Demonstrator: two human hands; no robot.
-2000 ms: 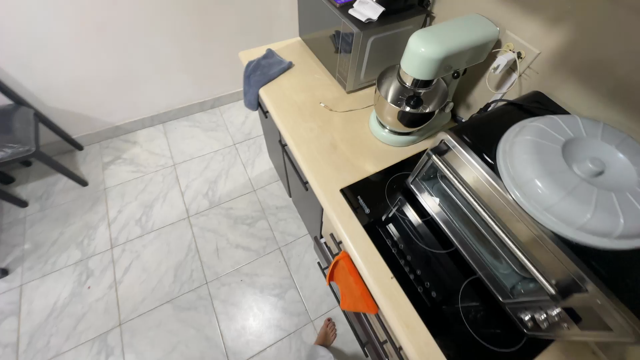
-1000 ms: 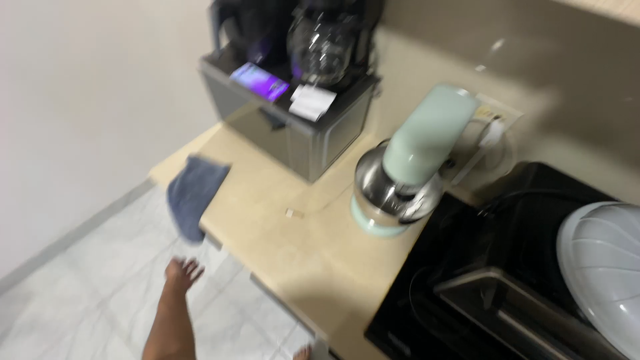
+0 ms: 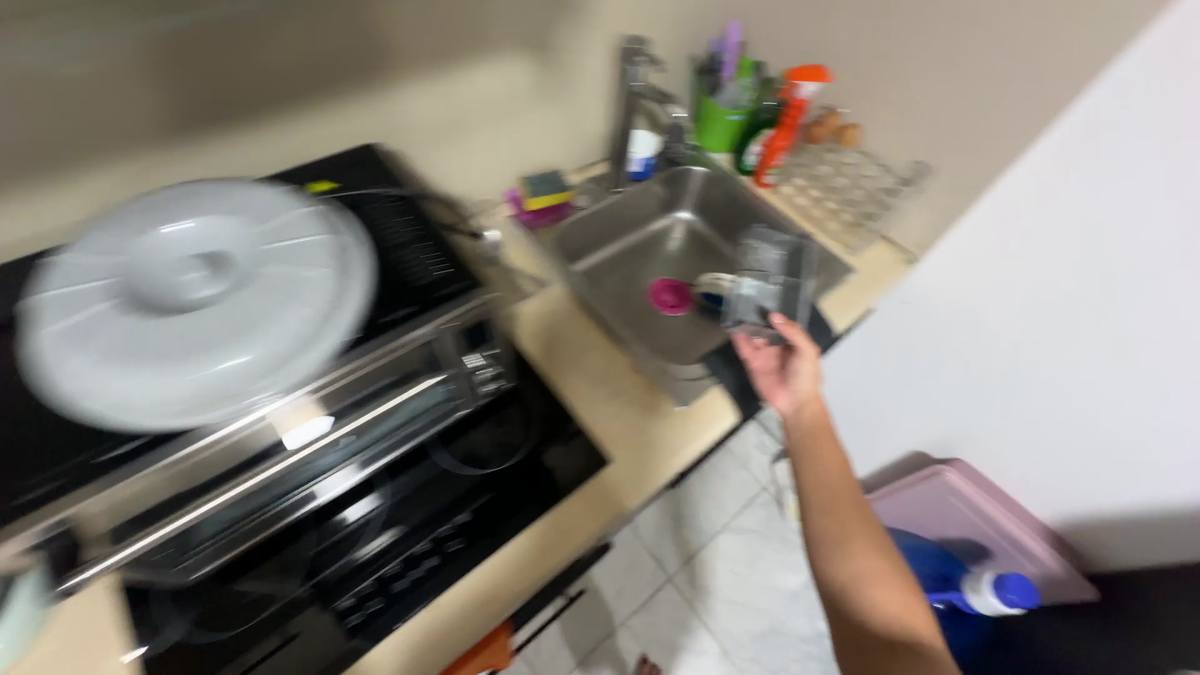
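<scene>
My right hand [image 3: 780,368] reaches over the front edge of the stainless steel sink [image 3: 619,323], its thumb and fingers on a clear plastic container [image 3: 769,281]. The container is tilted over the right part of the basin; blur hides its exact shape. A pink drain strainer [image 3: 670,296] lies in the basin, left of the container. A dark cloth [image 3: 734,375] hangs over the sink's front edge, beneath my hand. My left hand is out of view.
Left of the sink stand a toaster oven [image 3: 309,427] with a grey lid [image 3: 197,300] on top and a black cooktop [image 3: 375,553]. Behind the sink are a faucet [image 3: 626,112], a sponge [image 3: 546,189], a green utensil holder [image 3: 722,122] and an orange-topped bottle [image 3: 787,122]. A blue jug [image 3: 937,581] stands below right.
The view has swung right from the stand mixer to the sink. My right hand now holds a clear container; one second ago an empty hand was near the blue cloth.
</scene>
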